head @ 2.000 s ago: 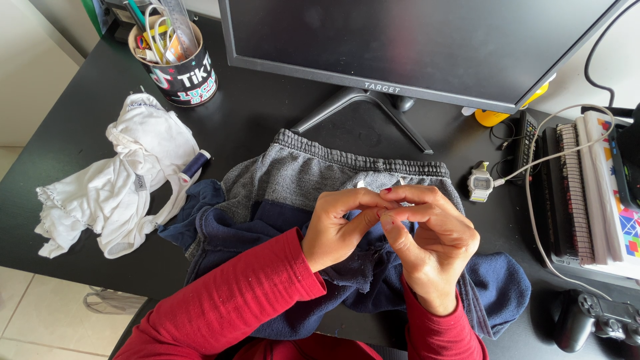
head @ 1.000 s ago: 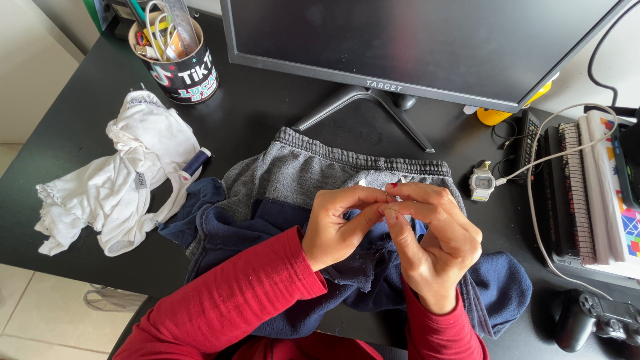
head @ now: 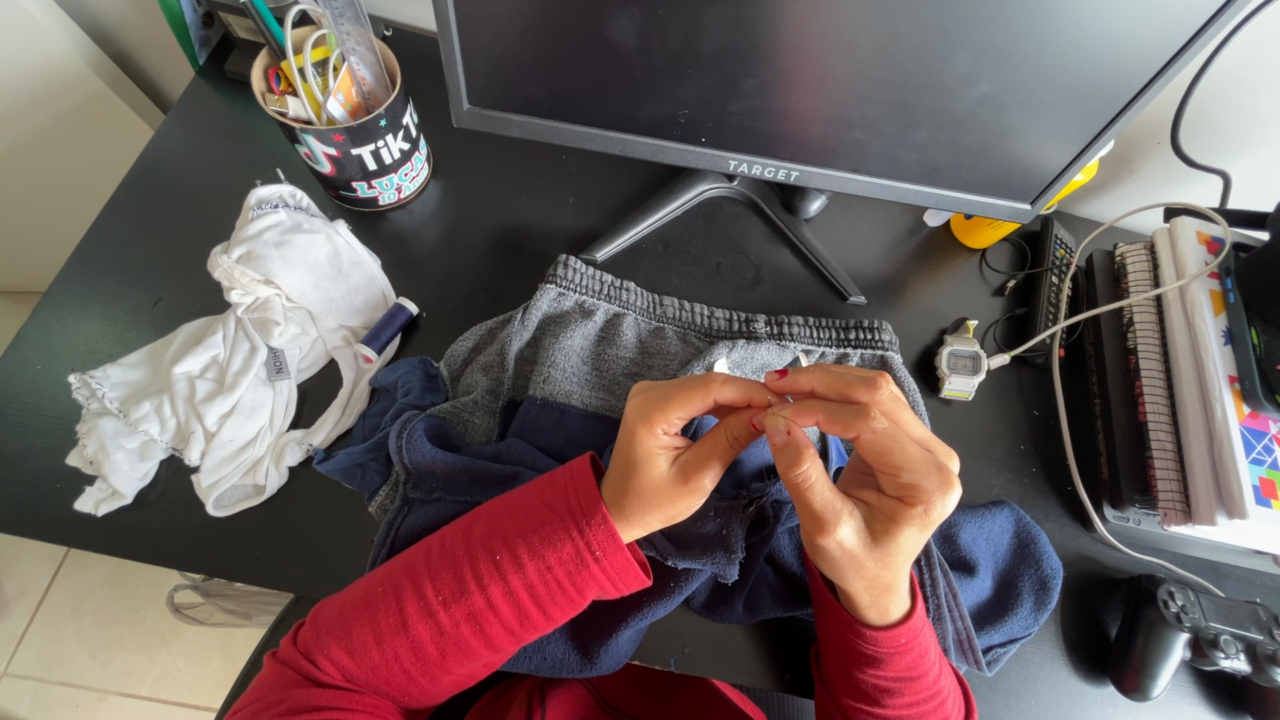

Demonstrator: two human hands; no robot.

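Note:
Fingertips meeting, my left hand (head: 680, 450) and my right hand (head: 865, 480) hold a tiny thin item between them, perhaps a needle or thread; it is too small to tell. Below them, grey and navy fleece pants (head: 640, 360) with a gathered elastic waistband lie spread on the black desk, a frayed navy edge showing under the hands. A spool of dark blue thread (head: 387, 330) rests against a white cloth garment (head: 300, 270) to the left of the pants.
A monitor (head: 780, 175) stands behind the pants. At the back left is a pen cup (head: 365, 160). On the right are a digital watch (head: 962, 362), a white cable (head: 1065, 430), a remote control (head: 1052, 275), notebooks (head: 1150, 380) and a game controller (head: 1210, 635).

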